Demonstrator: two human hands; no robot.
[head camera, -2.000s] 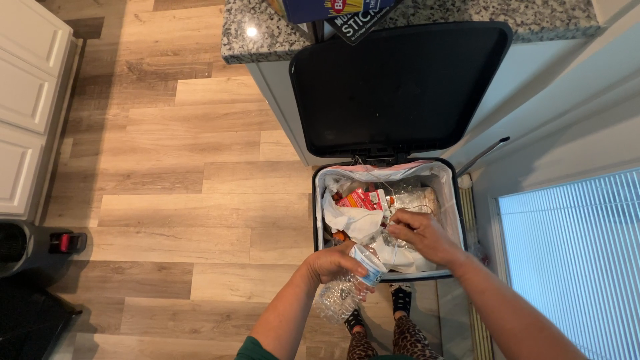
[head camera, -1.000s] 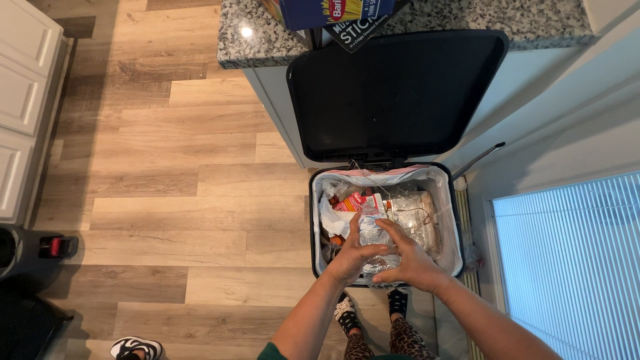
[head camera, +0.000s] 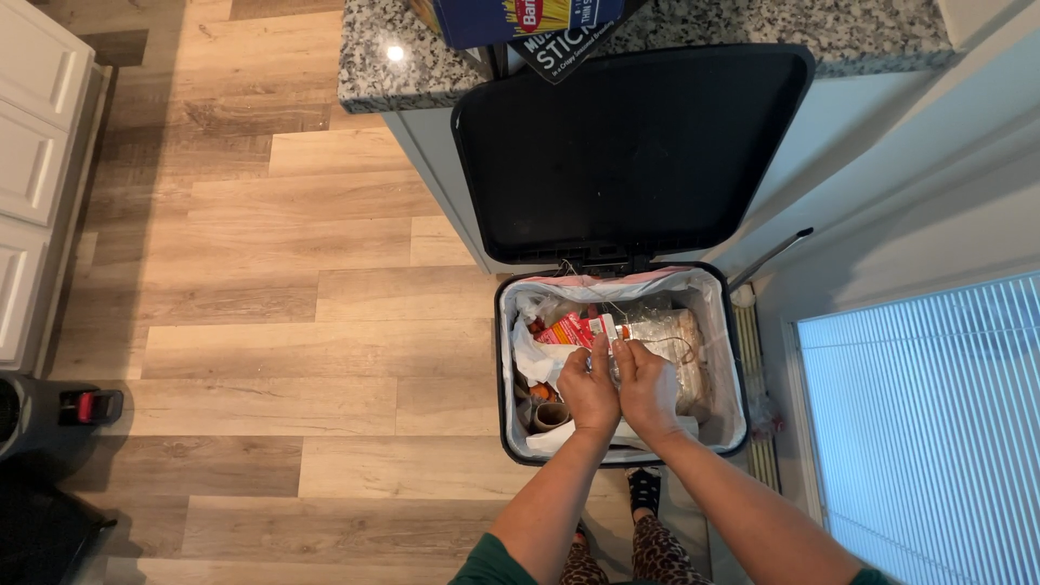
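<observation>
A black trash bin (head camera: 500, 366) with a white liner (head camera: 715, 325) stands with its black lid (head camera: 634, 154) raised. My left hand (head camera: 589, 390) and my right hand (head camera: 647, 390) are side by side over the trash, fingertips close together and pointing to the bin's back. Whether anything is between the fingers is hidden. Under and around them lie a red and white package (head camera: 569, 329), white paper (head camera: 536, 357), clear plastic packaging (head camera: 654, 327) and, at the front left, a cardboard tube (head camera: 552, 416).
Behind the lid is a granite countertop (head camera: 398, 73) with a blue pasta box (head camera: 487, 23) and a black package (head camera: 561, 53). A broom or mop handle (head camera: 772, 258) leans at the right, beside window blinds (head camera: 934, 406). White cabinets (head camera: 41, 73) line the left.
My hands were apart two seconds ago, the left one by a clear plastic container with a blue and white label. They have come together over the bin, and that container no longer shows in the left hand.
</observation>
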